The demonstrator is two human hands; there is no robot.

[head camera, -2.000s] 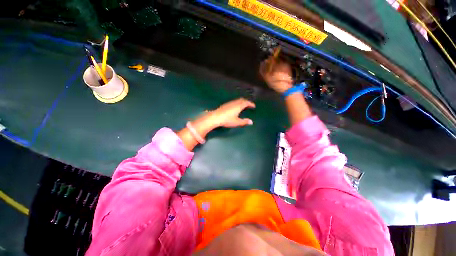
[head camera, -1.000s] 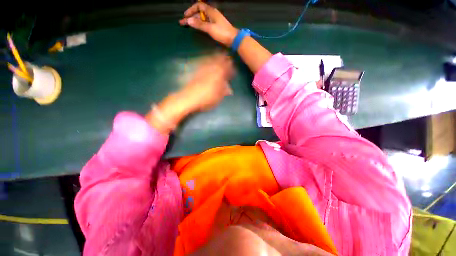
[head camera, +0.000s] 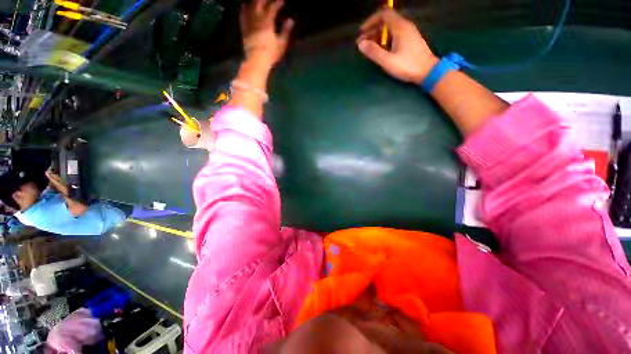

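Note:
My right hand (head camera: 400, 47) is at the top, right of centre, closed around a thin yellow marking tool (head camera: 385, 28). A blue wrist strap (head camera: 444, 71) is on that wrist. My left hand (head camera: 264, 29) reaches to the top edge over the dark conveyor area, fingers apart. No thing shows in it; its fingertips are near the frame's edge. A small green board (head camera: 188, 72) lies on the dark strip to the left of my left hand.
A pen cup (head camera: 194, 135) with yellow sticks stands left of my left forearm on the green mat (head camera: 360, 138). White paper forms (head camera: 578, 114), a black pen (head camera: 615, 138) and a partly cut-off dark calculator are at the right. A person in light blue is at the far left.
My left hand has moved from the mat up and away to the top edge. My right hand still holds the yellow tool. The view has turned left, bringing in the person and floor.

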